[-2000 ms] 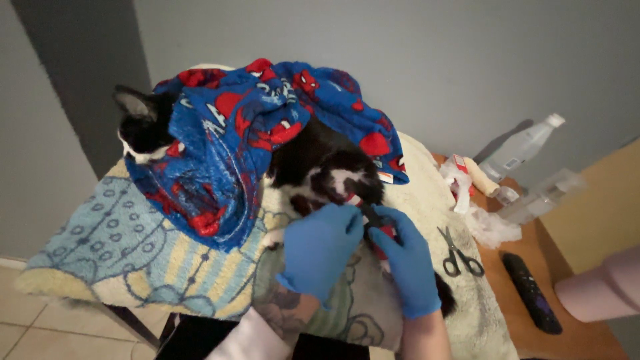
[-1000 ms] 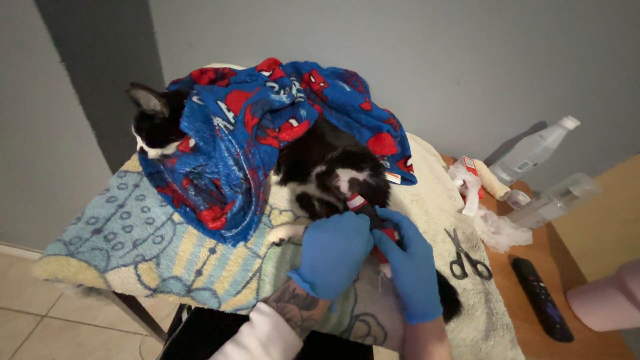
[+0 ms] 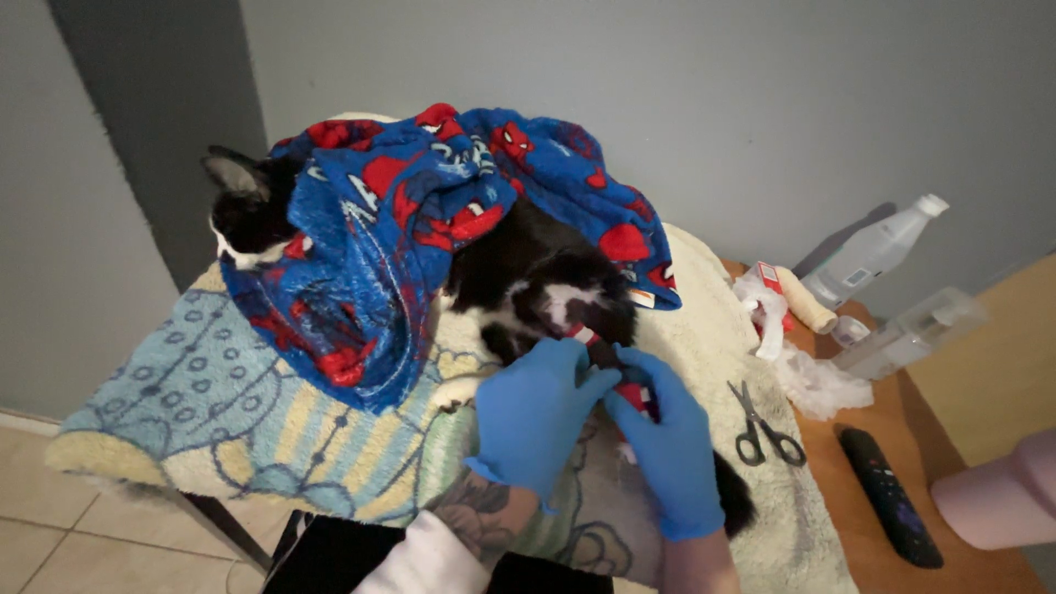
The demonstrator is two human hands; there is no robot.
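A black-and-white cat (image 3: pixel 528 256) lies on a patterned fleece blanket (image 3: pixel 206 396), its head at the left and its front half under a blue and red fleece blanket (image 3: pixel 371 247). My left hand (image 3: pixel 532 412), in a blue glove, has its fingertips bunched at a red and white wrapping (image 3: pixel 582 334) on the cat's hind leg. Close on its right, my right hand (image 3: pixel 668 437), also gloved, curls around the lower part of the wrapped leg. A dark strip or patch of fur shows between the hands. What exactly the fingertips pinch is hidden.
Scissors (image 3: pixel 763 433) lie on the cream towel to the right. Beyond, a wooden surface (image 3: pixel 932 429) bears a remote control (image 3: pixel 891 495), clear bottles (image 3: pixel 874 247), a beige bandage roll (image 3: pixel 807 301), crumpled plastic (image 3: pixel 821 384) and a pink cup (image 3: pixel 1002 491). A grey wall stands behind.
My left hand has shifted slightly at the wrapped leg, and more of its tattooed forearm shows than two seconds ago. The cat and the scissors have stayed in place.
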